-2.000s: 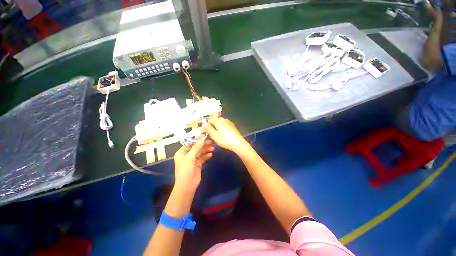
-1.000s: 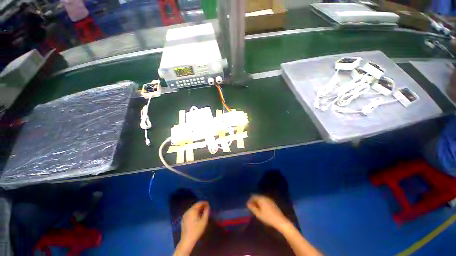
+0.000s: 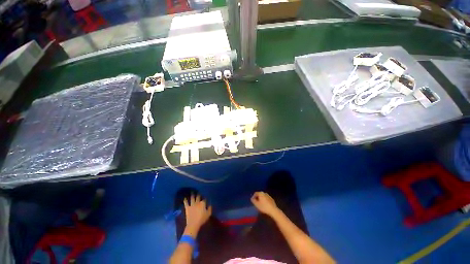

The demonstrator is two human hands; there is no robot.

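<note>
The white test fixture (image 3: 216,126) is taped at the bench's front edge and is overexposed. A small white cord bundle (image 3: 220,146) lies at its front. My left hand (image 3: 197,210) rests on my left thigh with its fingers spread, holding nothing, a blue strap on the wrist. My right hand (image 3: 264,203) is by my right thigh with its fingers curled in; nothing shows in it. Both hands are below the bench edge, away from the fixture.
The bench instrument (image 3: 198,46) stands behind the fixture, beside a metal post (image 3: 248,36). A single adapter (image 3: 153,82) lies left of it. A wrapped dark tray (image 3: 72,129) is at left. A pale tray (image 3: 330,98) at right holds several adapters (image 3: 403,84). A red stool (image 3: 425,193) is at right.
Both hands have left the fixture and come down to my lap. My left hand has since opened out flat on the thigh. The view has shifted, with the bench now further from the hands.
</note>
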